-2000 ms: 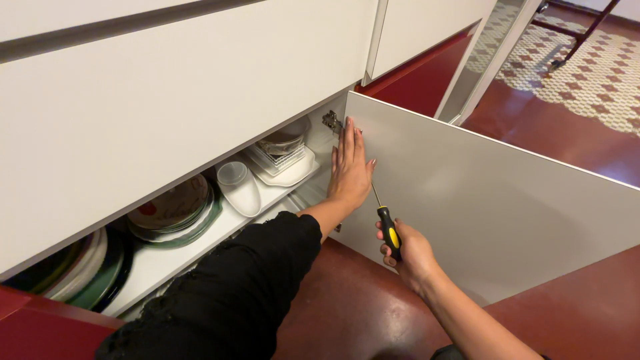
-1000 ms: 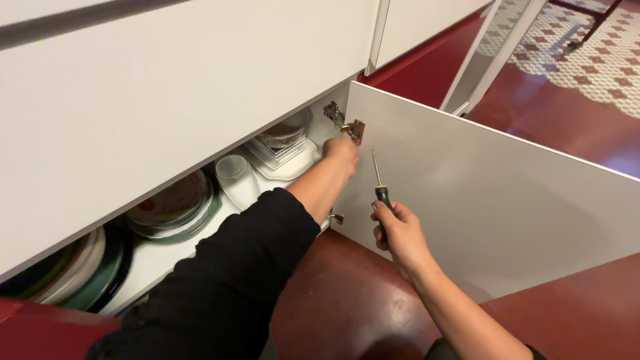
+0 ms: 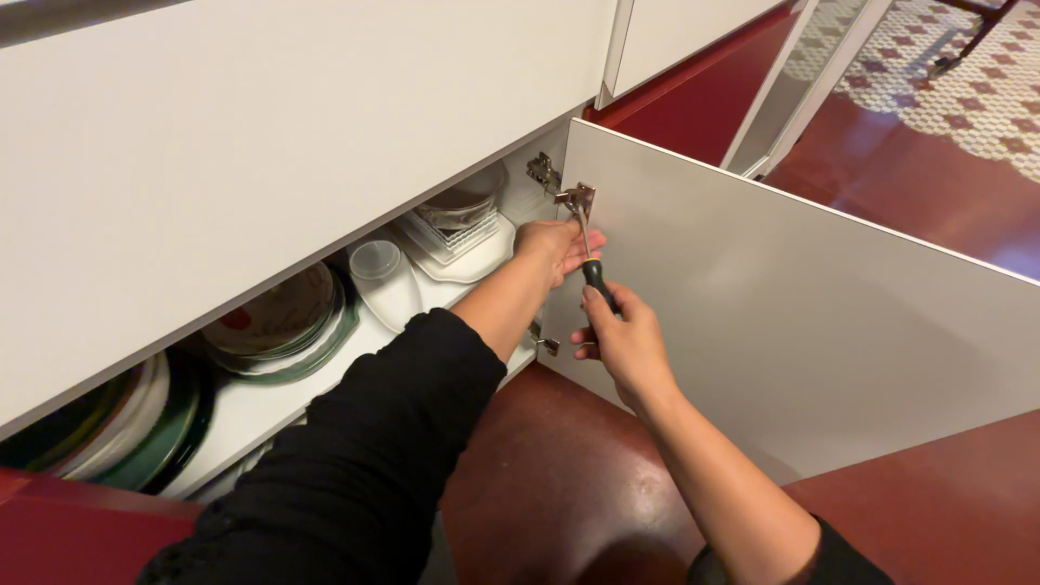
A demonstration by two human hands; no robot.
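A white cabinet door [image 3: 772,309] stands open on metal hinges. My right hand [image 3: 621,333] grips a screwdriver [image 3: 595,275] by its dark handle with a yellow ring. The shaft points up, and its tip is at the upper hinge [image 3: 578,198], where the hinge meets the door's inner face. My left hand [image 3: 561,248] is just below that hinge, beside the shaft, palm partly up and fingers apart; whether the fingertips touch the shaft or hold something small cannot be told. The lower hinge [image 3: 544,340] shows below my left hand, partly behind the forearm.
Inside the cabinet, a white shelf [image 3: 244,418] holds stacked plates [image 3: 280,325], a translucent container [image 3: 378,272], white dishes [image 3: 467,256] and large platters [image 3: 154,422]. A white drawer front [image 3: 309,146] overhangs them. A metal-legged stand [image 3: 979,41] is at the upper right.
My left hand has come down from the door by the upper hinge to just below it. The screwdriver has moved up and left, from away from the hinge to its tip at the hinge.
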